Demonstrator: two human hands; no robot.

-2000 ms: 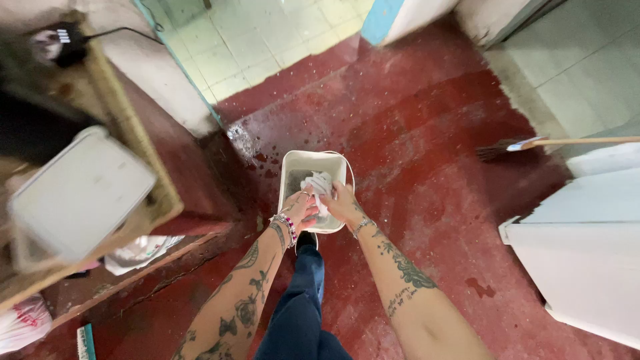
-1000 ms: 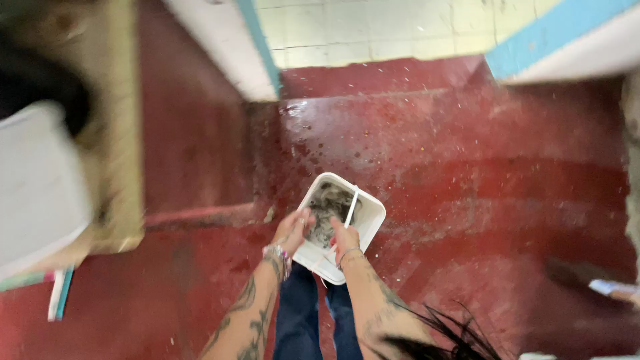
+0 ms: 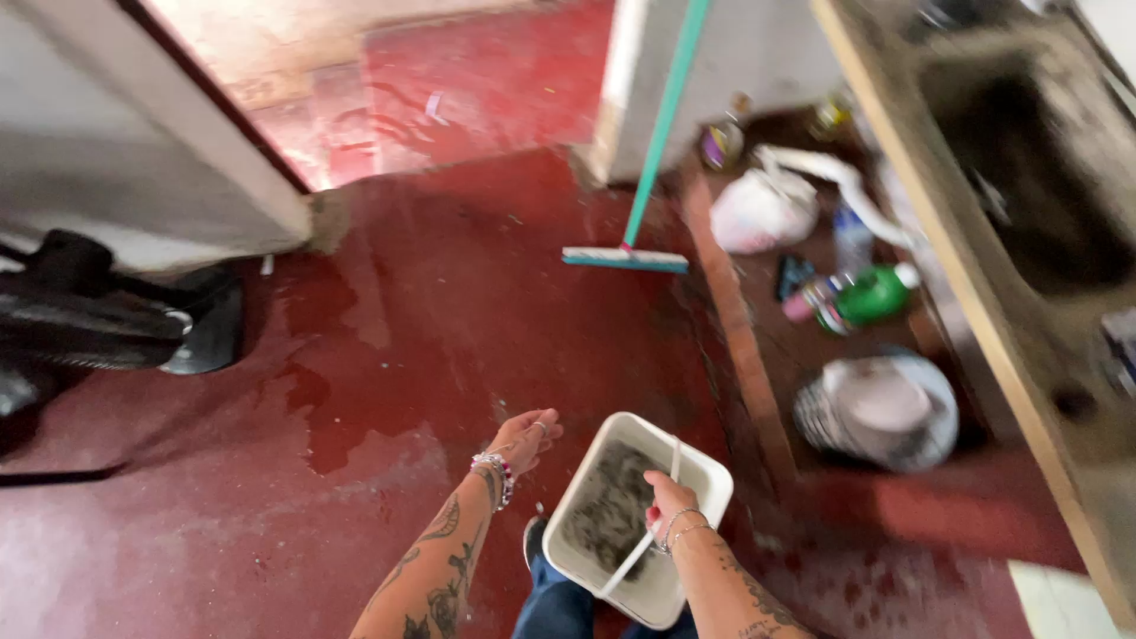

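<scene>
A white plastic bucket (image 3: 710,479) with murky grey water in it hangs by its handle from my right hand (image 3: 672,506), in front of my legs. The fingers of that hand are closed around the white handle. My left hand (image 3: 525,441) is beside the bucket's left rim, apart from it, holding nothing, fingers loosely extended. Ahead, a floor squeegee (image 3: 626,258) with a green pole stands on the wet red floor, its blade down.
A black fan (image 3: 89,319) lies at the left by the wall. At the right, under a concrete sink (image 3: 985,293), a low ledge holds a plastic bag (image 3: 763,211), a green bottle (image 3: 874,295) and a basin (image 3: 932,408) with things in it. A doorway opens ahead.
The view has turned a lot. My left hand has come away from the bucket, while my right hand holds its handle. The white cloth seen in my hands two seconds ago no longer shows.
</scene>
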